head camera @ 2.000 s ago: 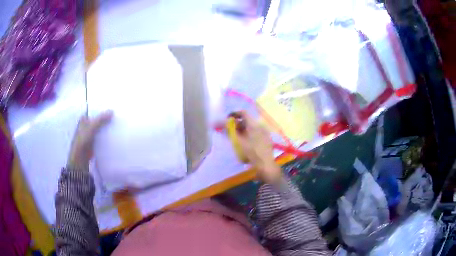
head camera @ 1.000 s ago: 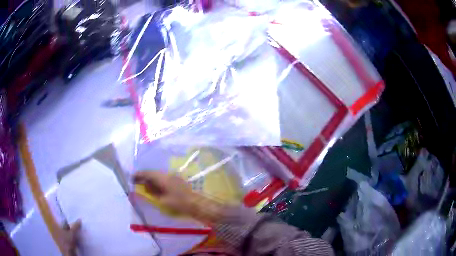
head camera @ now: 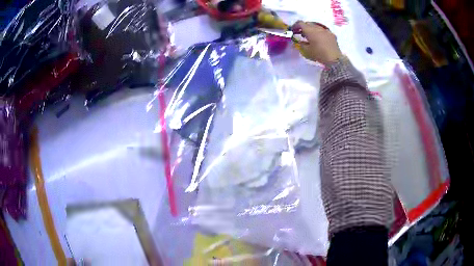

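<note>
My right hand [head camera: 319, 44] is stretched out to the far side of the table and holds scissors [head camera: 280, 34] with yellow handles, blades pointing left. A white backing board [head camera: 104, 236] with a grey-beige edge lies at the lower left, cut off by the bottom edge. A small skin-toned sliver beside it may be my left hand, too little to tell. A shiny clear polybag [head camera: 244, 150] lies across the middle of the table. A yellow piece [head camera: 223, 249] shows under the plastic at the bottom.
A red basket [head camera: 228, 9] stands at the far edge, with a yellow object [head camera: 271, 21] beside it. Glossy bagged dark garments [head camera: 119, 47] lie at the far left, and magenta cloth [head camera: 13, 161] at the left edge. Red-edged bags [head camera: 423, 135] lie at the right.
My right hand has moved from beside the board to the far side of the table. The view has shifted, bringing the red basket in. My left hand has nearly or fully left the picture.
</note>
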